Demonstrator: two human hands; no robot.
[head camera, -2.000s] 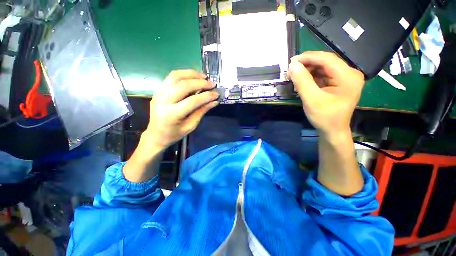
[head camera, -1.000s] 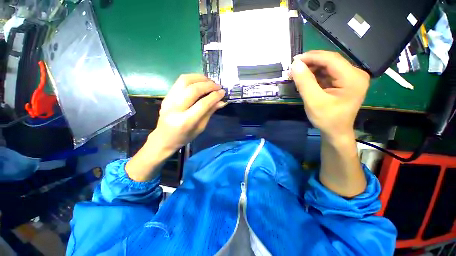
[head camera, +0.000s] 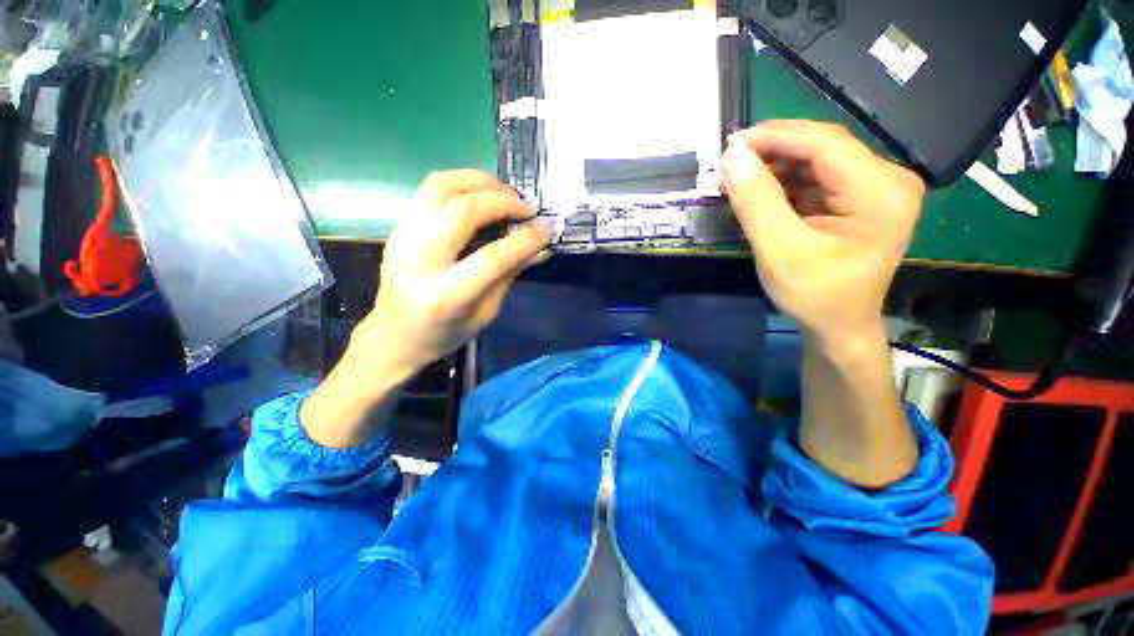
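Observation:
The open tablet chassis (head camera: 520, 137) lies at the bench's front edge, its inside facing up, its far end cut off by the picture's top. A large white battery (head camera: 632, 93) with a black strip fills its middle. A narrow board with a pale label (head camera: 640, 224) lies along the near end. My left hand (head camera: 463, 255) has thumb and fingers at the near left corner, gripping the chassis edge. My right hand (head camera: 821, 211) is at the near right corner, thumb and forefinger pinched together. Whether a small part is between them cannot be told.
A black back cover (head camera: 951, 93) with white stickers lies at the back right, a white strip (head camera: 1001, 190) beside it. A bagged silver-grey panel (head camera: 218, 186) and an orange-red tool (head camera: 106, 249) are at left. A black cord (head camera: 995, 388) hangs above a red-orange frame (head camera: 976, 466) at lower right.
My left hand has shifted slightly at the near left corner, its fingers a little more spread from the thumb. My right hand stays pinched at the near right corner. The view has moved slightly.

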